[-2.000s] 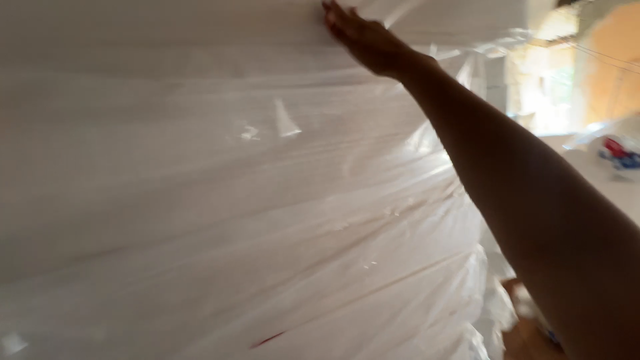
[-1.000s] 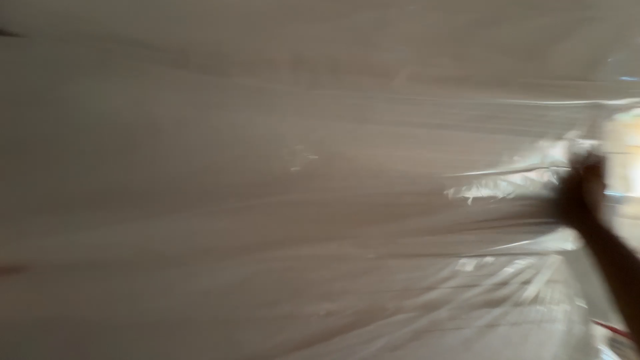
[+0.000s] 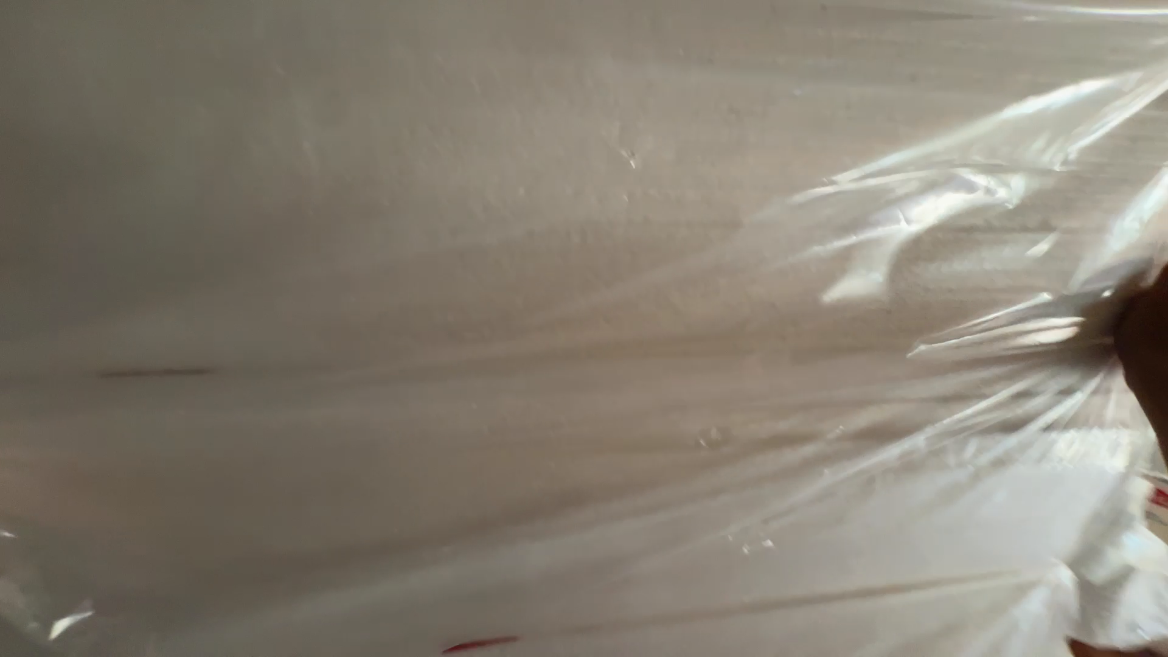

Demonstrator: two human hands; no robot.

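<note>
Clear plastic sheeting [image 3: 547,319] fills nearly the whole head view, lying over a pale, greyish-beige surface. At the right edge, partly cut off, my right hand [image 3: 1144,342] is on the sheet. Taut folds fan out leftward from it, and the plastic is bunched at the fingers, which are mostly hidden. Glossy creases [image 3: 922,214] show above and left of the hand. My left hand is out of view.
A dark reddish mark [image 3: 479,644] shows near the bottom, and a fainter dark streak [image 3: 157,372] at the left. Crumpled plastic [image 3: 1118,584] hangs at the lower right, with a small red thing [image 3: 1159,497] beside it.
The right hand, laid flat near the top two seconds ago, is now at the right edge with the plastic gathered at it. The view has shifted and moved closer to the sheet.
</note>
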